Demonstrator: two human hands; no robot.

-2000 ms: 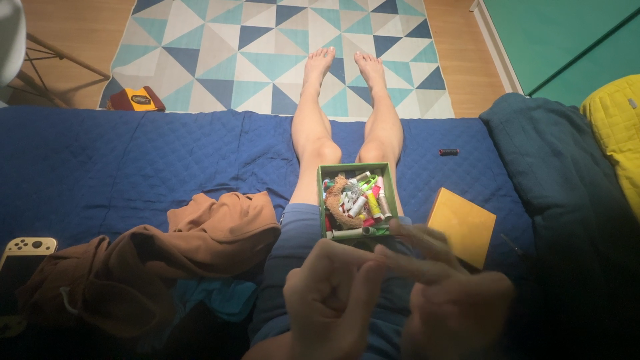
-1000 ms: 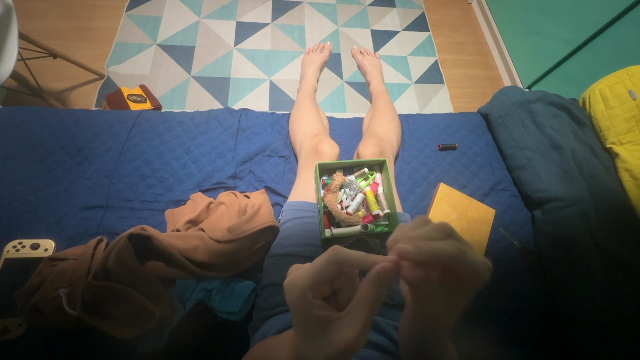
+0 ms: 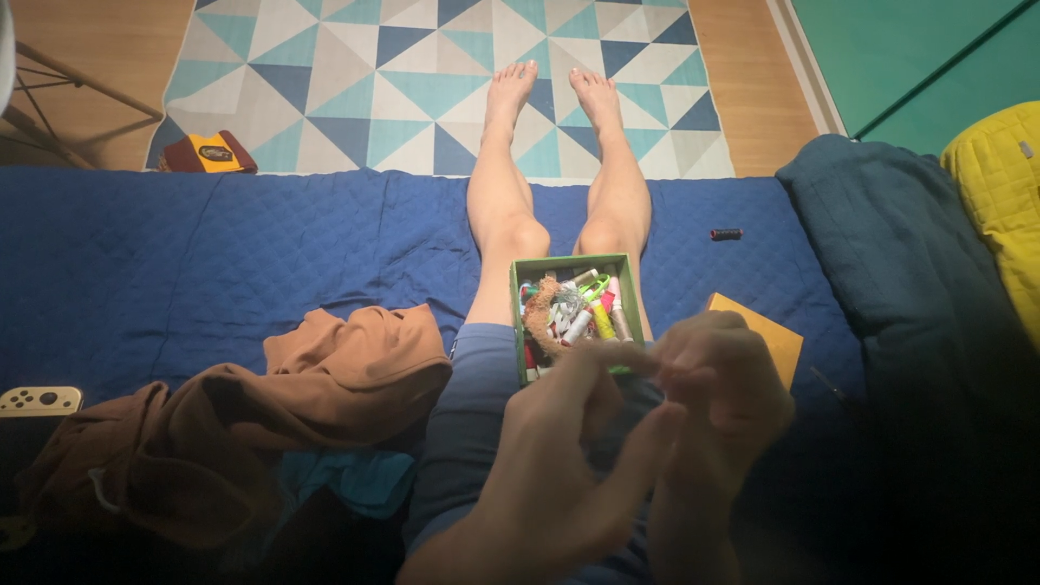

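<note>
My left hand (image 3: 569,455) and my right hand (image 3: 723,382) are raised over my lap, their fingertips meeting or nearly so. Both are blurred, and whatever may be pinched between the fingers is too small to make out. Just beyond them a green box (image 3: 517,325) rests on my thighs, holding several thread spools, a tangle of threads and a fuzzy brown strip (image 3: 539,317). My fingers hide its near right corner. A dark thread spool with red ends (image 3: 726,235) lies on the blue quilted cover, beyond a yellow-orange box or lid (image 3: 760,337) partly behind my right hand.
A brown garment (image 3: 325,390) and a teal cloth (image 3: 349,479) lie at left, beside a handheld game console (image 3: 41,401). A small thin tool (image 3: 829,382) lies right of my hand. Dark blue bedding (image 3: 877,244) and a yellow quilted item (image 3: 995,195) border the right side.
My right hand has moved in toward my left hand since the earliest frame, and their fingertips have come together. The box and the spool on the cover have stayed put.
</note>
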